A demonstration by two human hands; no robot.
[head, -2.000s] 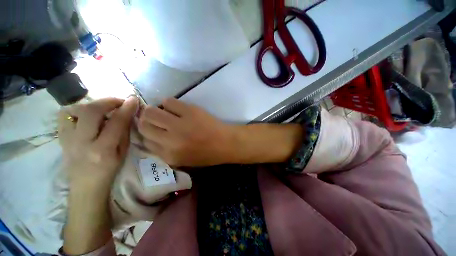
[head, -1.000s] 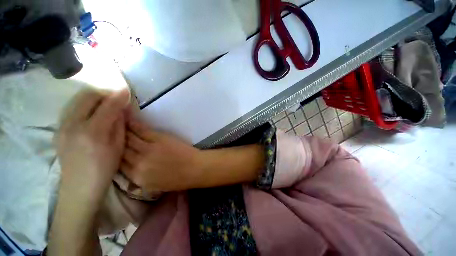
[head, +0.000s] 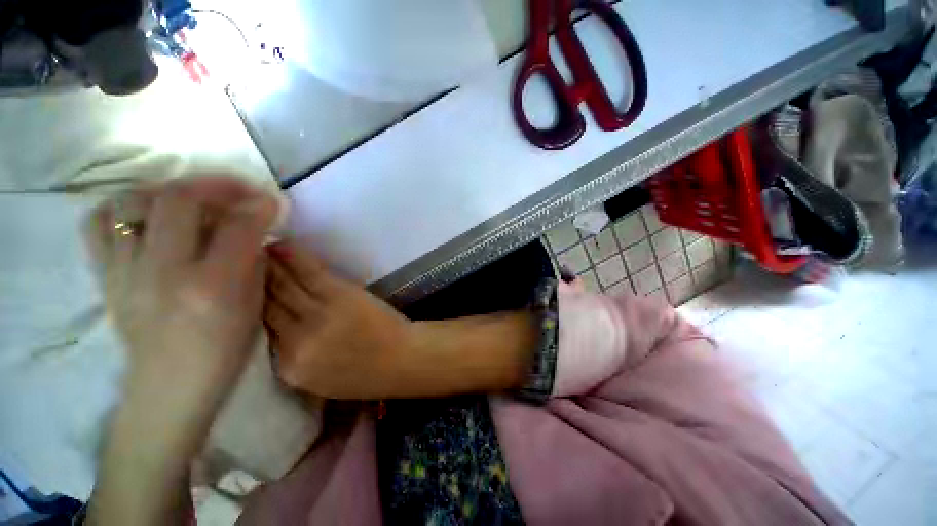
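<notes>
Cream cloth (head: 180, 139) lies on the machine bed under the bright lamp and hangs over the table's front edge near my lap. My left hand (head: 185, 267) is on the cloth, blurred, its fingers bent and pinching the cloth's right edge. My right hand (head: 334, 334) is close beside it, fingers curled at the same edge just below the left fingertips; the cloth between the fingers is mostly hidden. The dark sewing machine head (head: 77, 51) is at the upper left, with small blue and red parts (head: 185, 46) beside the glare.
Dark red scissors (head: 581, 87) lie on the white table, right of a pale round piece (head: 396, 41). A measuring scale (head: 534, 221) runs along the front edge. A red basket (head: 714, 195) with brown and checked cloth (head: 848, 154) stands below at the right.
The machine and scissors have shifted up in view. More cream cloth lies flat below the machine head. The white printed label seen earlier is out of sight. Both hands stay together at the edge.
</notes>
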